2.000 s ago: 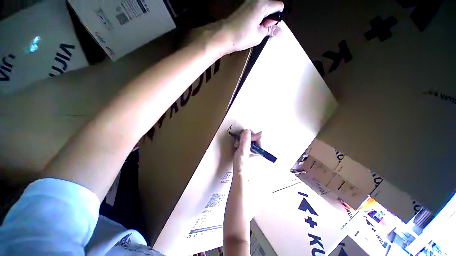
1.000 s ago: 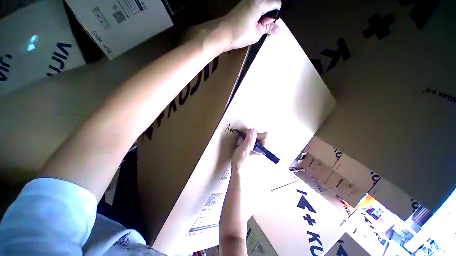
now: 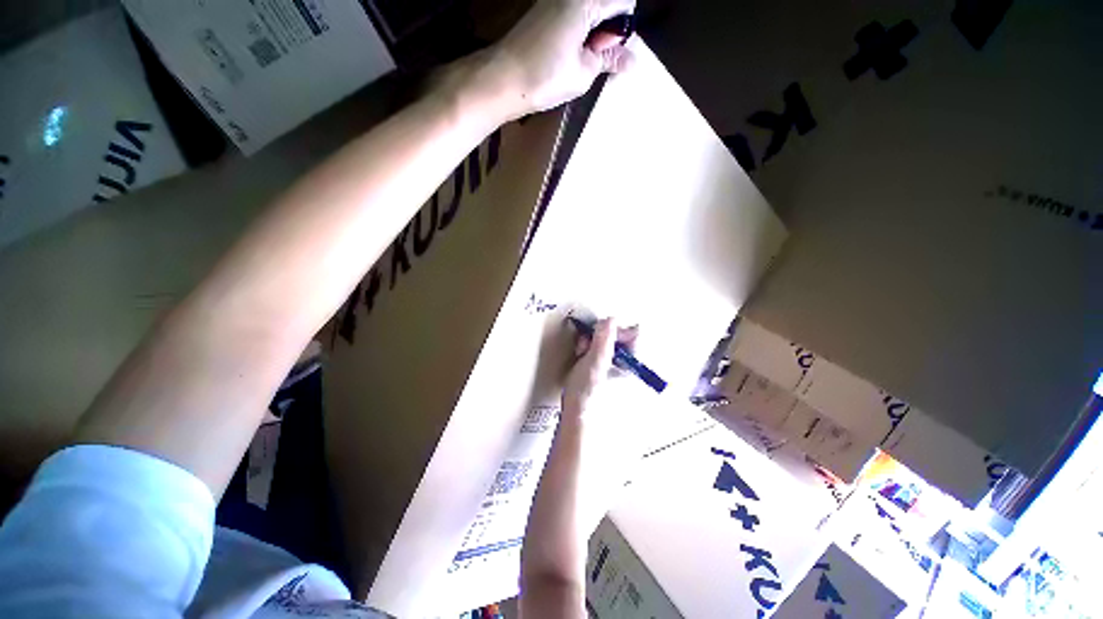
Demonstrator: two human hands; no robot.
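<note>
A large tan shipping carton (image 3: 405, 399) stands tilted across the middle, with black print on its shaded side and a printed label low on its bright face. My left hand (image 3: 569, 48) grips the carton's top corner; a small dark thing shows between its fingers, too unclear to name. My right hand (image 3: 595, 357) holds a dark marker pen (image 3: 637, 366) with its tip at the bright face. Short dark handwriting runs left of the tip.
A very large printed carton (image 3: 931, 254) stands at the right. Other cartons lie at the upper left (image 3: 260, 67), far left (image 3: 61, 133) and lower right (image 3: 714, 520). Smaller cartons (image 3: 786, 411) stand behind, beside a bright, cluttered area.
The handwriting has grown longer, with my right hand and the marker moving along the carton face. The view has shifted slightly, so the carton and my left hand appear further left.
</note>
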